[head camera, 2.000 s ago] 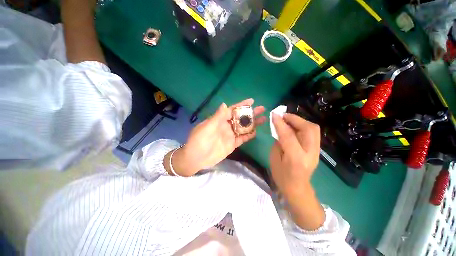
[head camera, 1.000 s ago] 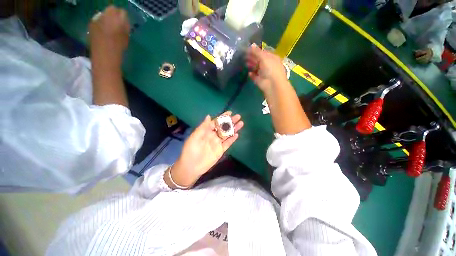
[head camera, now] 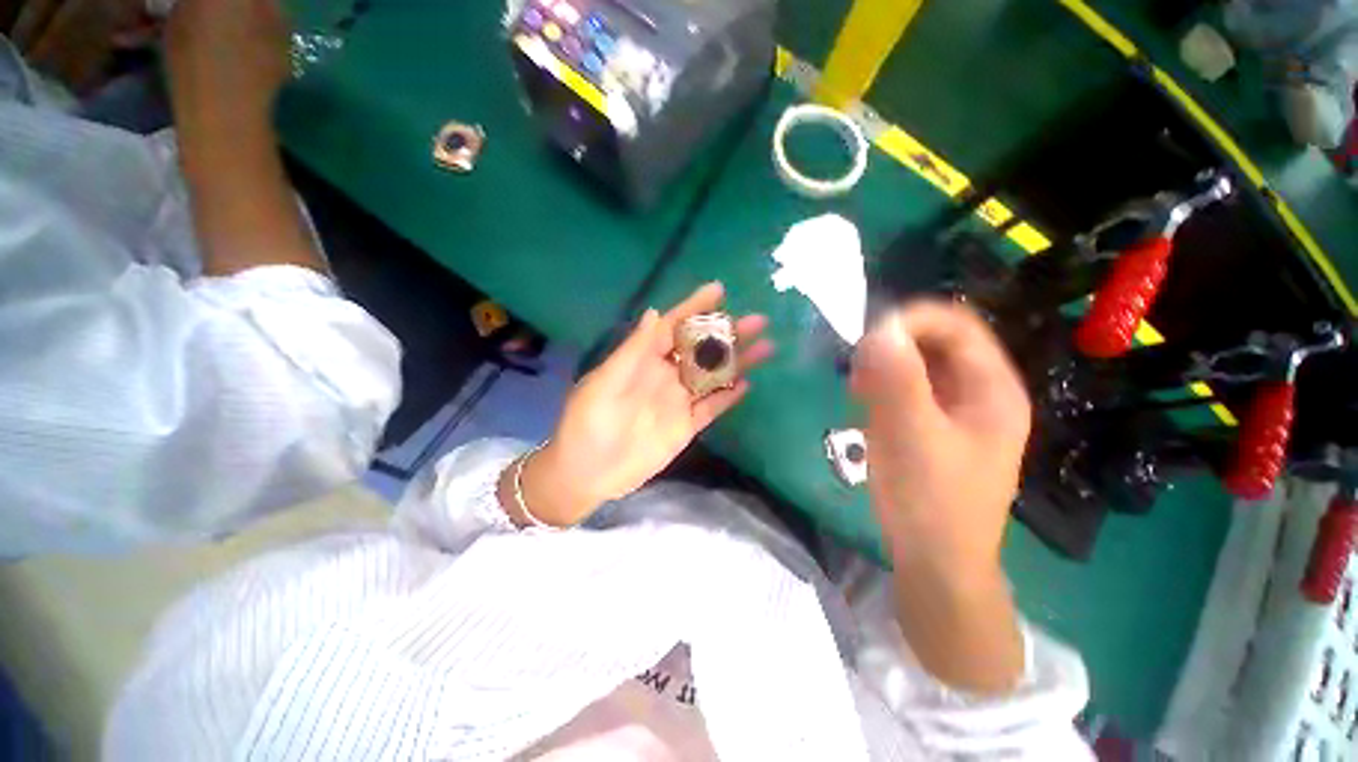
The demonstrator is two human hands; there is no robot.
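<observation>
My left hand [head camera: 603, 432] is palm up with fingers spread. A squarish copper-coloured module [head camera: 708, 353] with a dark round centre lies on its fingers. My right hand [head camera: 946, 447] is blurred, to the right of it, with fingers bent; I cannot tell whether it holds anything. A second module [head camera: 848, 456] lies on the green mat just left of my right hand. A crumpled white wipe [head camera: 827, 271] lies on the mat above, its lower tip near my right fingertips.
A pale tape ring [head camera: 819, 151] lies beside the dark dispenser [head camera: 655, 90]. Another module [head camera: 457, 146] lies left of it. Black clamps with red handles [head camera: 1124, 296] stand at right, above white trays [head camera: 1258, 640]. Another person's arm [head camera: 231, 149] reaches in at left.
My right hand has come back from beside the dispenser to the right of my left hand. The wipe, tape ring and module on the mat now show. The module stays on my left hand.
</observation>
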